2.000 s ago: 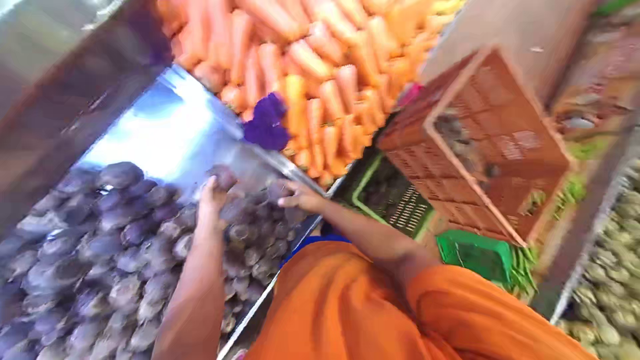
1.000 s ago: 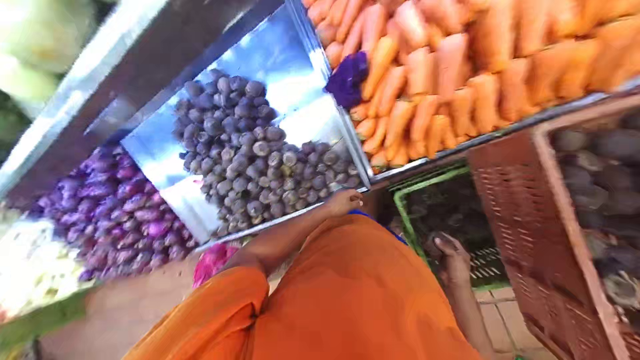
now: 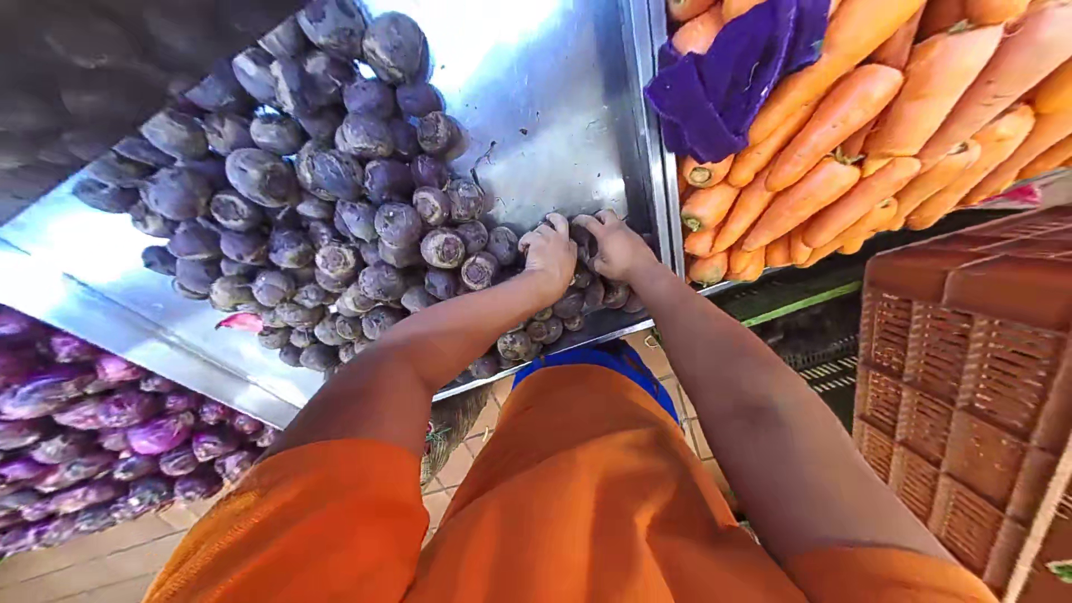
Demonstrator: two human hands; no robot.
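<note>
Dark purple beetroots (image 3: pixel 335 176) lie heaped on a shiny metal display tray (image 3: pixel 544 109). Both of my hands are at the heap's near right corner, close together. My left hand (image 3: pixel 550 258) rests with curled fingers on beetroots beside the heap's edge. Just right of it, my right hand (image 3: pixel 615 244) curls over a dark beetroot, partly hidden between the two hands. Whether either hand grips one firmly is not clear. Beyond the metal divider, a purple cloth (image 3: pixel 729 79) lies on the stacked carrots (image 3: pixel 846 126).
Red onions (image 3: pixel 126 419) are piled at the lower left. A dark panel (image 3: pixel 100 75) overhangs the upper left. At the right stand brown plastic crates (image 3: pixel 971 368), with a green-rimmed dark crate (image 3: pixel 804 310) beside them. Tiled floor (image 3: pixel 456 477) shows below.
My right hand, over the green-rimmed crate holding a dark round item a second ago, is now on the beetroot tray. My left hand has moved from the tray's front edge onto the heap.
</note>
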